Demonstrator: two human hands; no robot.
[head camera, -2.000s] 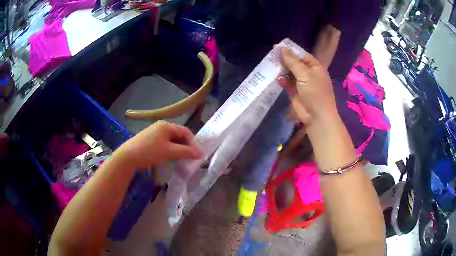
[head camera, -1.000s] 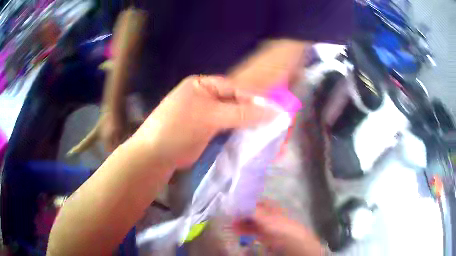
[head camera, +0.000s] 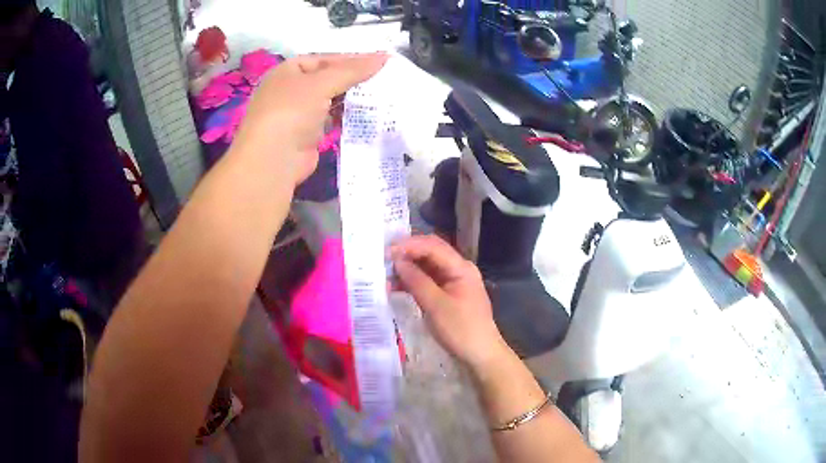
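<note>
A care label strip (head camera: 364, 217), white with small dark print, hangs in the air in front of me, in more than one length side by side. My left hand (head camera: 312, 99) holds its upper end near the top of the view. My right hand (head camera: 439, 289) is at the strip's right edge about halfway down, with thumb and fingers pinched on it. The strip's lower end hangs over the floor and is blurred.
A red stool (head camera: 331, 366) with pink fabric (head camera: 321, 298) stands behind the strip. A white scooter (head camera: 625, 280) is at the right, blue vehicles behind. More pink pieces (head camera: 240, 81) lie at upper left. A person in dark clothes (head camera: 68, 154) is at far left.
The view has swung right toward the scooters. My left hand has risen with the strip, which now hangs straight down. My right hand, low and blurred before, is now at the strip's side.
</note>
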